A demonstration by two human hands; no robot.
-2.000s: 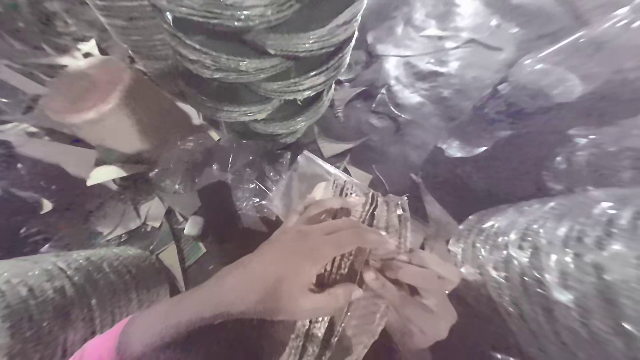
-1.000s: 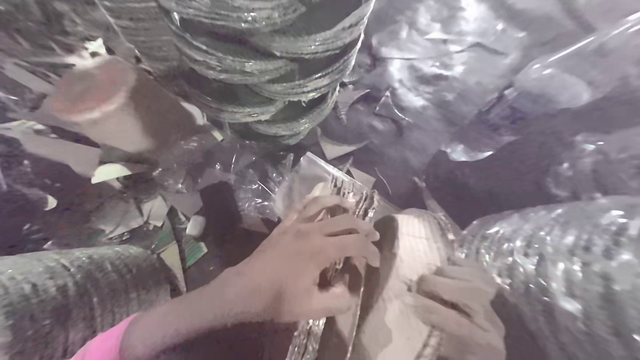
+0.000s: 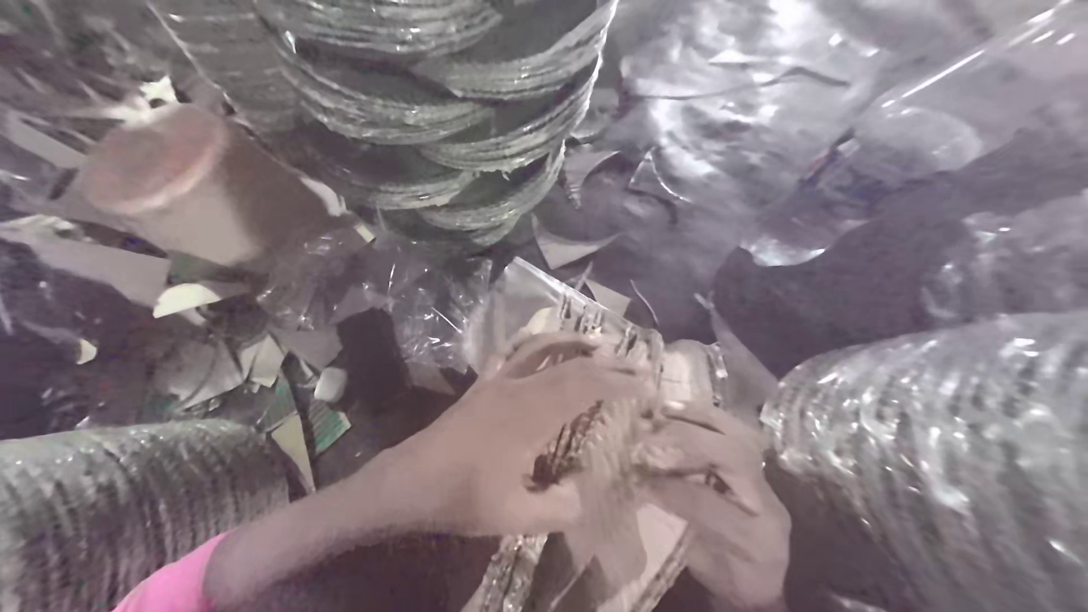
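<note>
A stack of thin layered sheets in clear plastic wrap [image 3: 616, 331] stands upright at the lower centre, its material hard to make out. My left hand [image 3: 552, 425] lies over the stack's left side, fingers bent around it. From the right, my right hand [image 3: 714, 493] grips the same stack, its fingertips close to those of the left. The fingers and the sheets between them are partly blurred. The lower part of the stack is partly hidden by both hands.
Large layered stacks in shiny wrap stand at the top [image 3: 442, 110], lower left [image 3: 127, 501] and right [image 3: 943, 442]. A pale cylindrical object [image 3: 195, 195] lies upper left. Paper scraps [image 3: 263, 361] and crumpled clear plastic [image 3: 425, 314] lie between them, and a sheet of plastic film [image 3: 765, 127] spreads upper right.
One second ago the stack was parted, with a pale rounded sheet face showing between my hands. Now my right hand has moved left, close against my left hand.
</note>
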